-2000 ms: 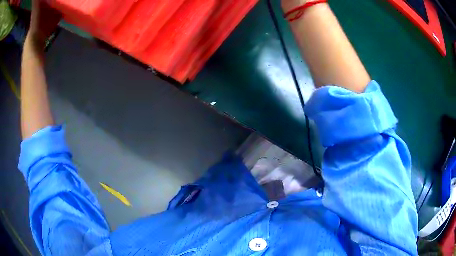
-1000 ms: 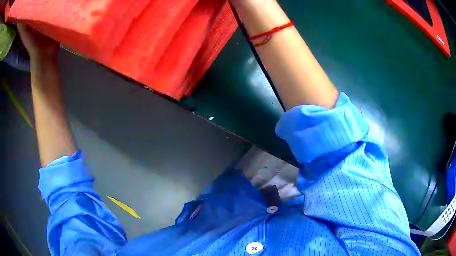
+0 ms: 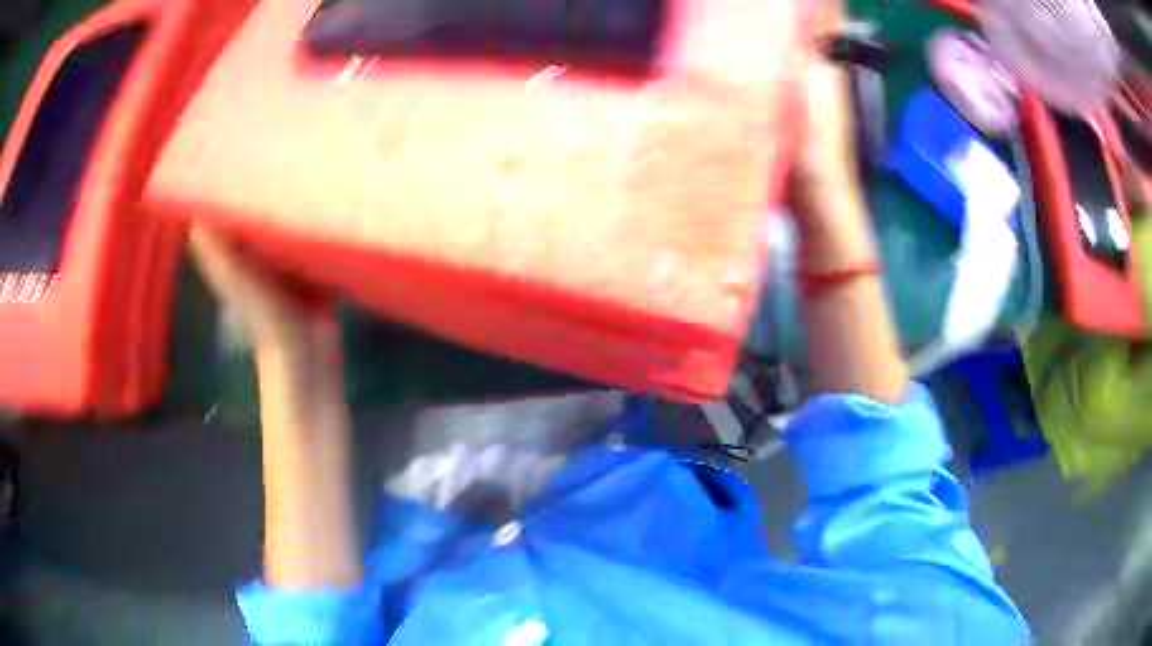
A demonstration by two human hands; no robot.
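A red foam tray (image 3: 468,177), blurred by motion, is held up in front of me. A dark tablet (image 3: 493,28) lies in it, cut off by the top edge of the picture. My left hand (image 3: 259,271) is at the tray's left underside, its fingers hidden beneath it. My right hand (image 3: 819,107) is at the tray's right side, blurred and partly hidden. Both hands grip the tray.
Another red tray (image 3: 126,322) with a dark tablet stands at the left. At the right are a blue box (image 3: 941,152), a white label strip (image 3: 979,259), a pink fan (image 3: 1049,51), a red tray with a tablet (image 3: 1074,271) and yellow-green clothing (image 3: 1093,398).
The view has swung right. My hands were at a red foam stack at the upper left; now they hold a tray with a tablet in front of me. The fan and blue box have come into view.
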